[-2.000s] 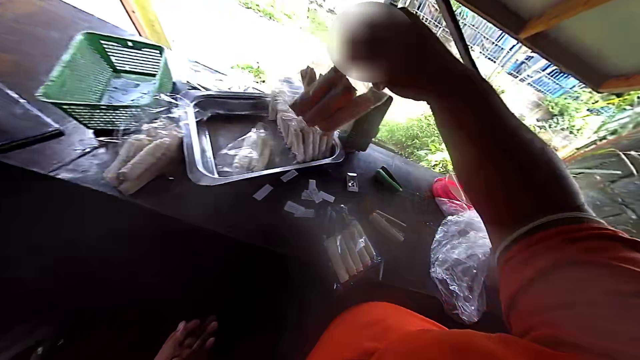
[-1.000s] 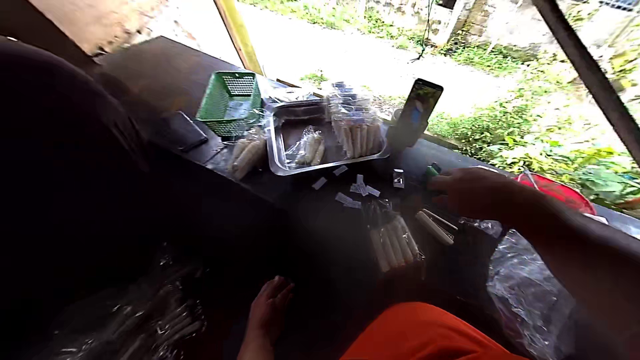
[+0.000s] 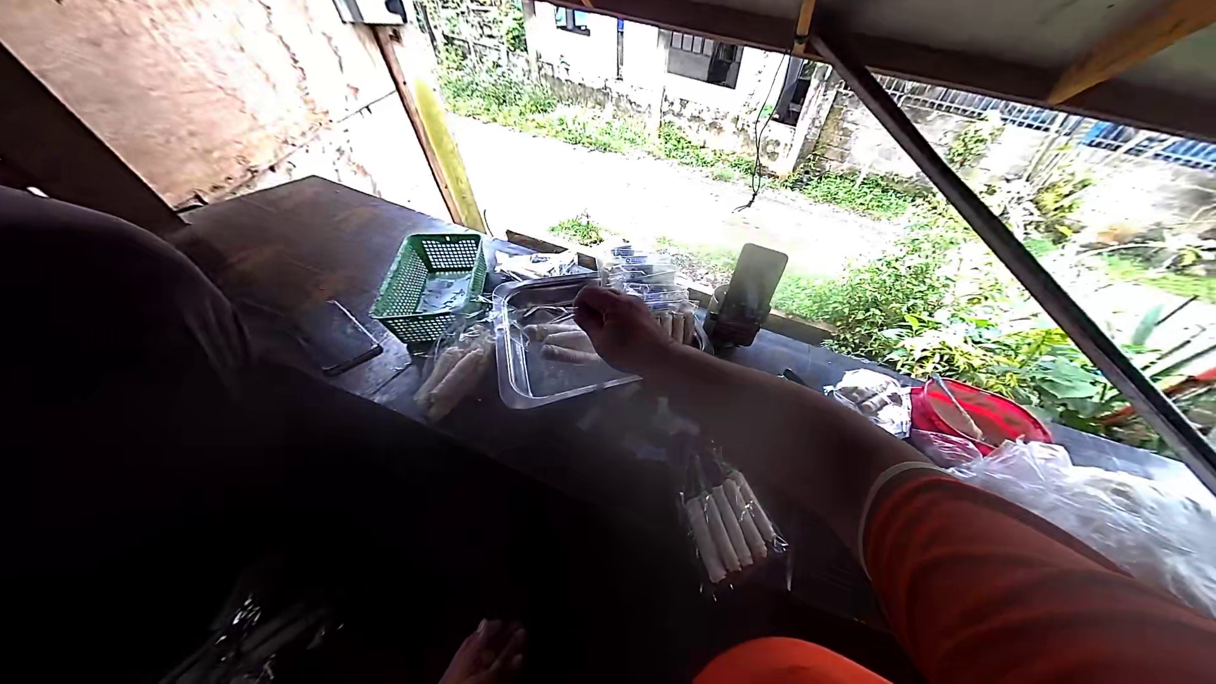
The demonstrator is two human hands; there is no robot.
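Note:
My right hand (image 3: pixel 622 328) reaches over a rectangular metal tray (image 3: pixel 518 380), its fingers curled; whether it grips something is hidden. Under and beside it lie pale rolls in clear plastic (image 3: pixel 567 344), and packed bags of rolls (image 3: pixel 655 285) are piled at the tray's right end. My left hand (image 3: pixel 486 654) is low in the view, in shadow, with its fingers partly bent and no object visible in it. A clear bag of several pale rolls (image 3: pixel 730 527) lies on the dark table below my right forearm. Another bag of rolls (image 3: pixel 458 372) lies left of the tray.
A green plastic basket (image 3: pixel 427 323) stands behind left of the tray. An upright phone (image 3: pixel 750 290) is at its right. Farther right are a red basin (image 3: pixel 988 413) and crumpled plastic bags (image 3: pixel 1092 503). A dark phone-like slab (image 3: pixel 342 337) lies at left. A person in dark clothing (image 3: pixel 104 380) fills the left.
My right hand has moved left from near the small green object on the table to over the metal tray. My left hand stays low. The view has shifted to take in more of the outdoors.

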